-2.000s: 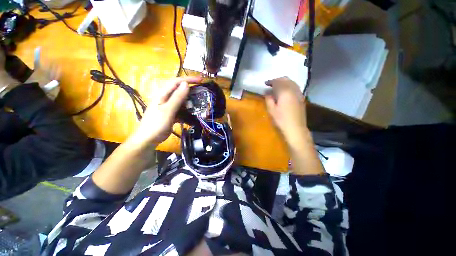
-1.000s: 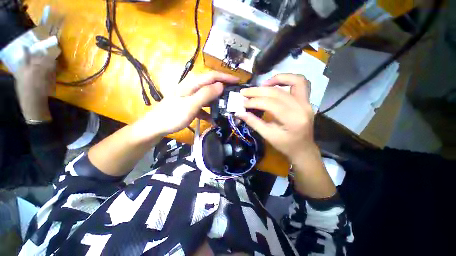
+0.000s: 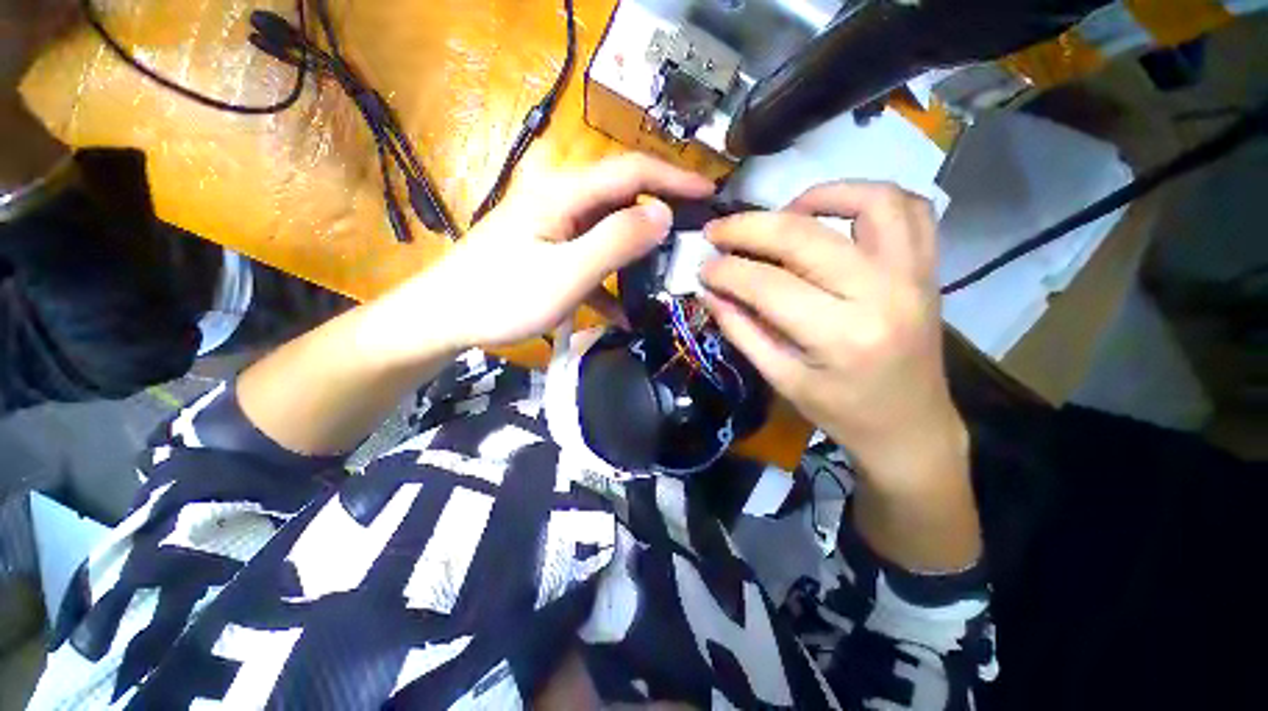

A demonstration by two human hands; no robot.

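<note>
The open security camera [image 3: 619, 403] rests between my lap and the table edge, its black inside facing up. Thin red, blue and white wires [image 3: 691, 338] run from it up to the black head shell [image 3: 644, 271]. My left hand [image 3: 556, 257] holds the shell from the left, thumb and fingers at its top edge. My right hand [image 3: 834, 299] pinches a small whitish part [image 3: 687, 261] at the open shell with its fingertips. The far side of the shell is hidden by my fingers.
The black electric screwdriver [image 3: 862, 70] hangs beyond my right hand, by the metal screw feeder [image 3: 665, 77]. Black pigtail cables [image 3: 364, 104] lie on the orange table [image 3: 209, 167]. White flat sheets [image 3: 1043, 208] lie at right. Another person's dark sleeve [image 3: 111, 292] is at left.
My right hand has come from the white sheets to the open shell, with the small whitish part in its fingers. My left hand stays on the shell. The view has shifted.
</note>
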